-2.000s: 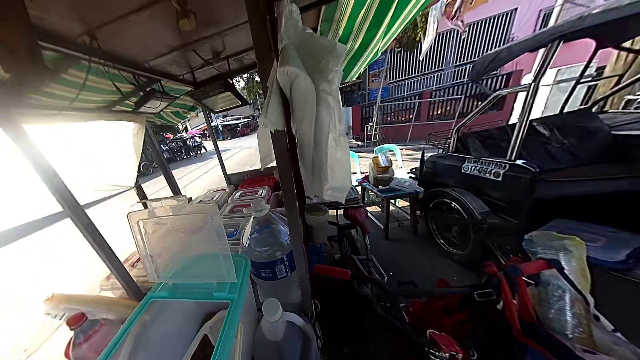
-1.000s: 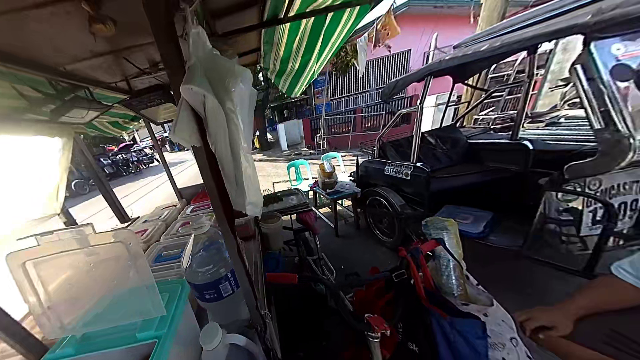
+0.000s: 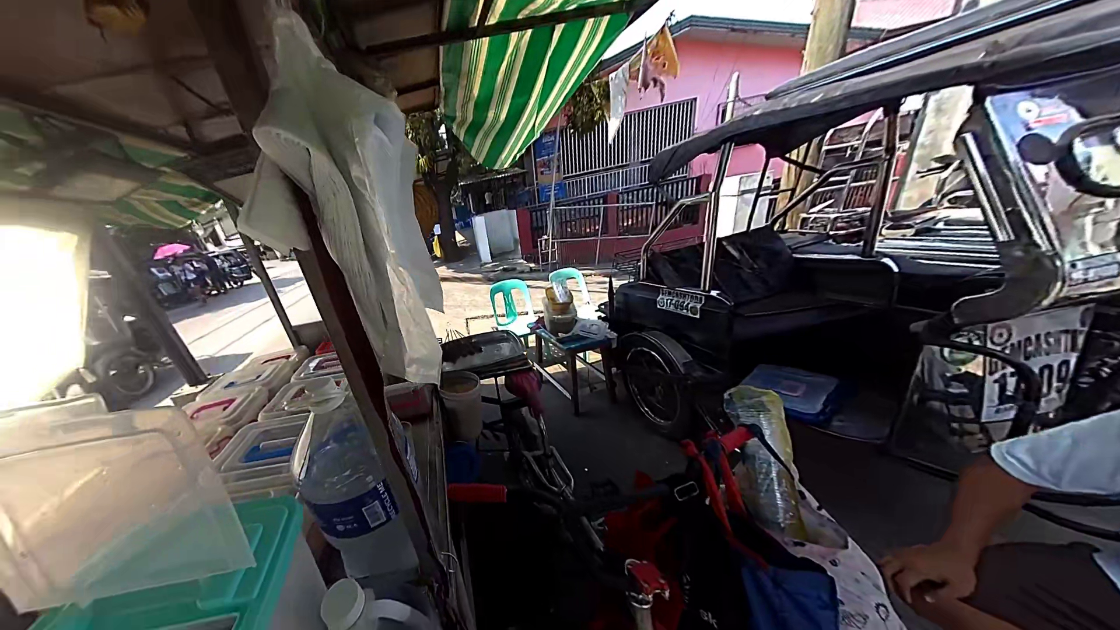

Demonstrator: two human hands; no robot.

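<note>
Neither my left hand nor my right hand shows, so what they hold is hidden. At the lower left, a storage box with a teal rim (image 3: pixel 271 547) has its translucent lid (image 3: pixel 114 499) raised. Beside it stand a large clear plastic bottle with a blue label (image 3: pixel 350 490) and a white jug (image 3: pixel 350 605). Several lidded plastic containers (image 3: pixel 262 446) are grouped behind them. White plastic bags (image 3: pixel 350 184) hang on the stall's post (image 3: pixel 337 324). A seated person's arm and hand (image 3: pixel 936 569) rest near their knee at the lower right.
A black tricycle sidecar (image 3: pixel 787 306) stands at the right. Teal plastic chairs (image 3: pixel 509 302) and a small table (image 3: pixel 573 343) with containers are ahead. A bicycle handlebar with a red grip (image 3: pixel 477 493) and bags (image 3: pixel 787 586) lie low in front. A striped awning (image 3: pixel 534 70) hangs overhead.
The view has swung to the right. The seated person's arm and hand, out of view in the oldest frame, now show at the lower right. The storage box's lid stays raised.
</note>
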